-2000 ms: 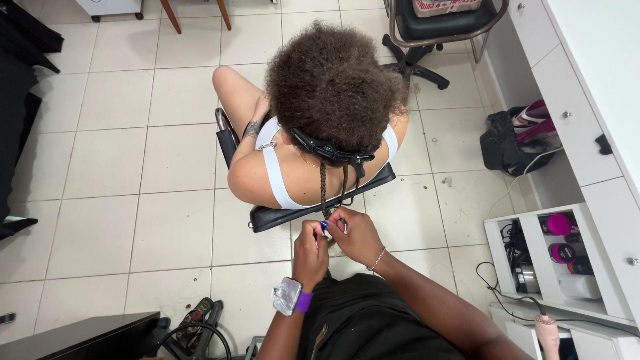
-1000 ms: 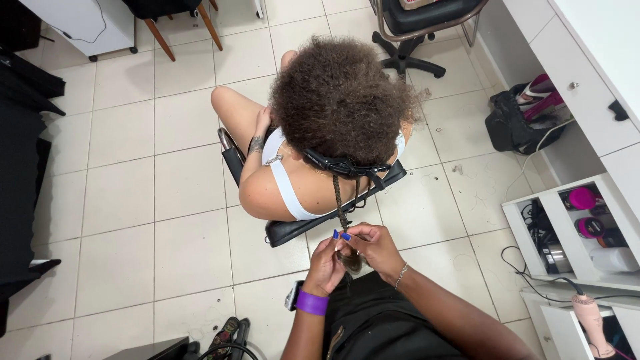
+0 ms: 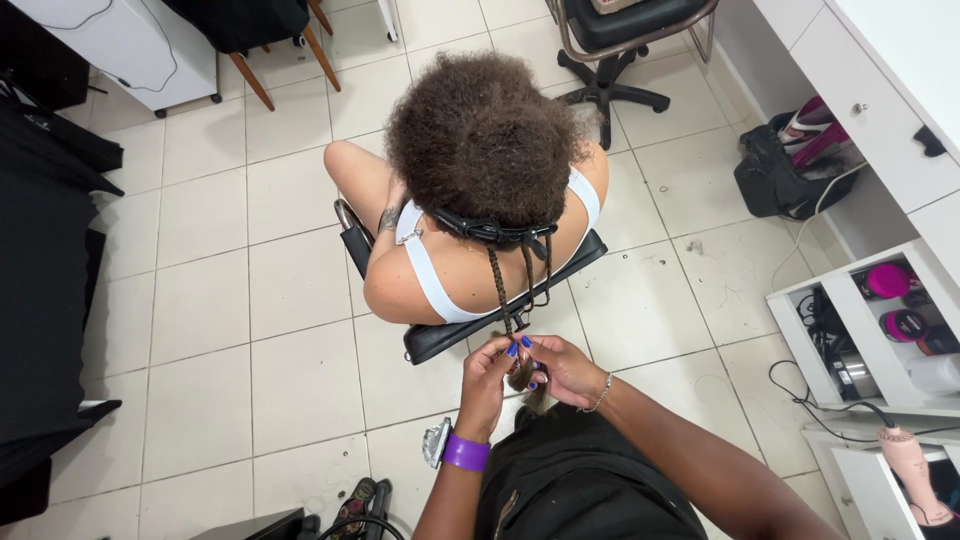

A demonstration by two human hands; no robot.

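Note:
A person with loose, voluminous curly hair (image 3: 480,135) sits on a black chair (image 3: 427,341), back towards me. Black hair clips (image 3: 487,227) hold the hair up at the nape. Several thin braids hang below them. My left hand (image 3: 487,375) pinches the leftmost braid (image 3: 499,289) near its lower part, and my right hand (image 3: 562,371) grips the strands of the same braid, fingertips close beside the left ones. The unbraided hair ends (image 3: 525,379) hang between and below my fingers.
At right stand a white drawer unit (image 3: 862,97), a white shelf (image 3: 795,300) with jars, and a pink corded styling tool (image 3: 909,469). A black bag (image 3: 765,172) lies under the counter. A wheeled chair (image 3: 619,34) stands beyond the person. Black cloth (image 3: 45,300) hangs at left.
My hands remain together at the lower part of the braid. The view has shifted since two seconds ago.

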